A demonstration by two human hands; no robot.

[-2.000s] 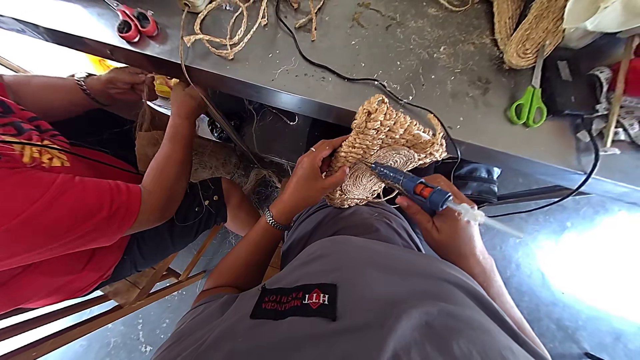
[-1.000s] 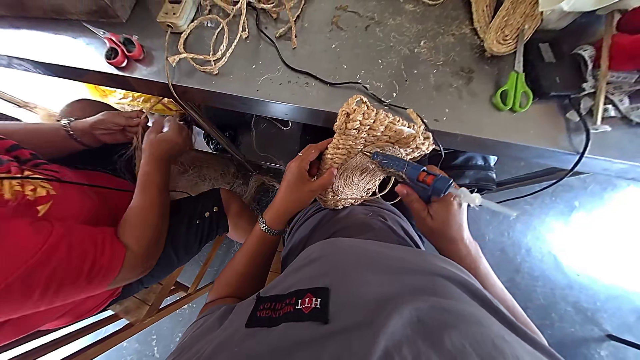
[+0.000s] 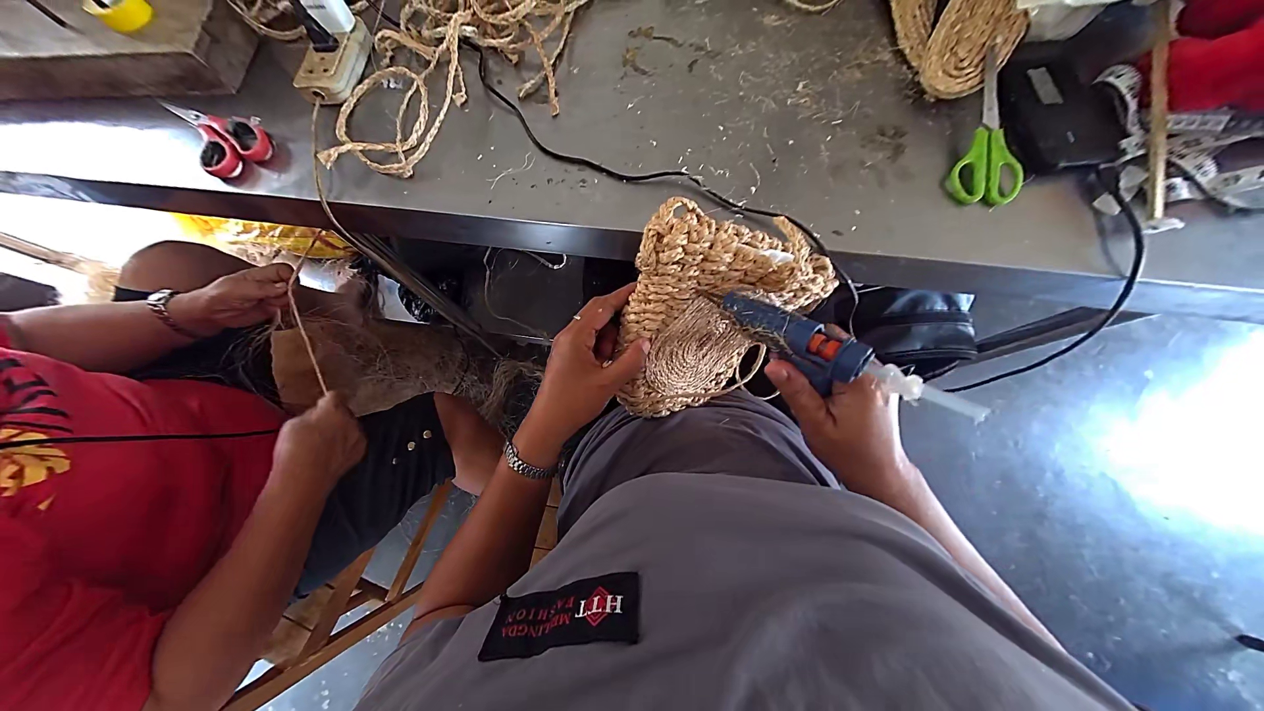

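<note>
A woven natural-fiber piece point(image 3: 662, 267) with a coiled round part point(image 3: 694, 348) rests over my lap near the table edge. My left hand point(image 3: 585, 367) grips its left side, thumb on the front, some fingers hidden behind. My right hand point(image 3: 849, 420) holds a blue hot glue gun point(image 3: 790, 331), whose nozzle points left at the inner edge of the weave, above the coil. Whether the nozzle touches the fibers I cannot tell. A translucent glue stick point(image 3: 938, 397) sticks out of the gun's rear. A loose strand loops between the coil and the gun.
On the metal table point(image 3: 770, 118) lie red-handled scissors point(image 3: 235, 143), green-handled scissors point(image 3: 986, 168), braided fiber cord point(image 3: 395, 118), a power socket point(image 3: 333, 67) and a fiber coil point(image 3: 958, 44). A black cable crosses the table. At left, a co-worker's hands point(image 3: 321, 439) hold a fiber strand.
The co-worker's hands, close together earlier, are now apart with a strand stretched between them. My hands keep their hold on the woven piece and the glue gun.
</note>
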